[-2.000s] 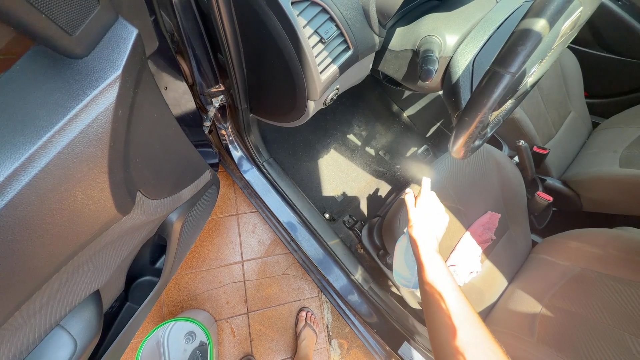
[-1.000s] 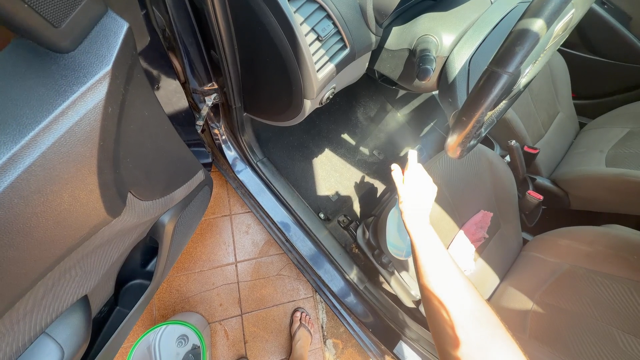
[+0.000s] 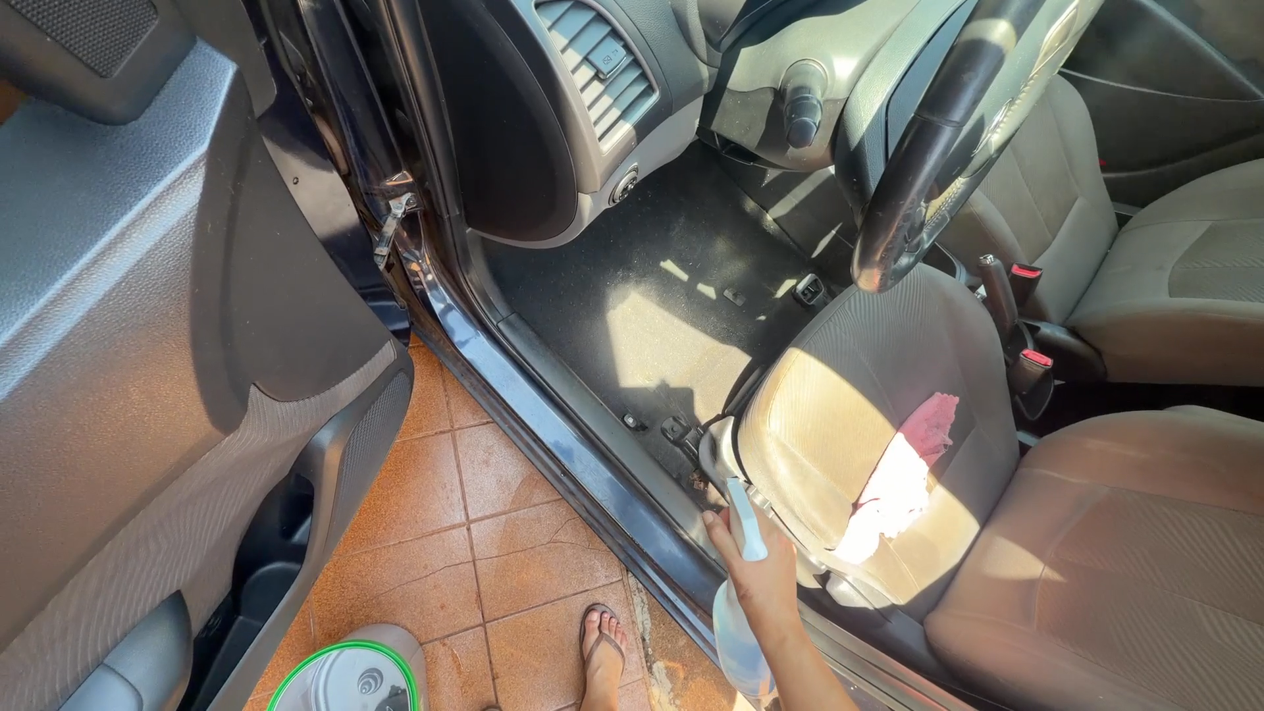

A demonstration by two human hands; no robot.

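Note:
My right hand [image 3: 765, 573] is closed around the neck of a translucent spray bottle [image 3: 739, 642] with a pale trigger head, above the door sill beside the driver's seat [image 3: 810, 415]. The bottle's nozzle points up toward the footwell. A pink cloth [image 3: 904, 474], partly bleached by sunlight, lies crumpled on the seat cushion. In front of the seat is the dark footwell floor [image 3: 652, 326], with a sunlit patch on it. My left hand is not in view.
The open car door [image 3: 217, 326] fills the left side. A steering wheel [image 3: 928, 188] overhangs the seat. The painted door sill [image 3: 573, 434] runs diagonally. On the tiled ground stand a green-rimmed bucket [image 3: 405, 657] and a foot in a flip-flop [image 3: 600, 647].
My right hand has drawn back with the spray bottle, from over the seat's front edge near the steering wheel to the door sill. The pink cloth still lies on the seat.

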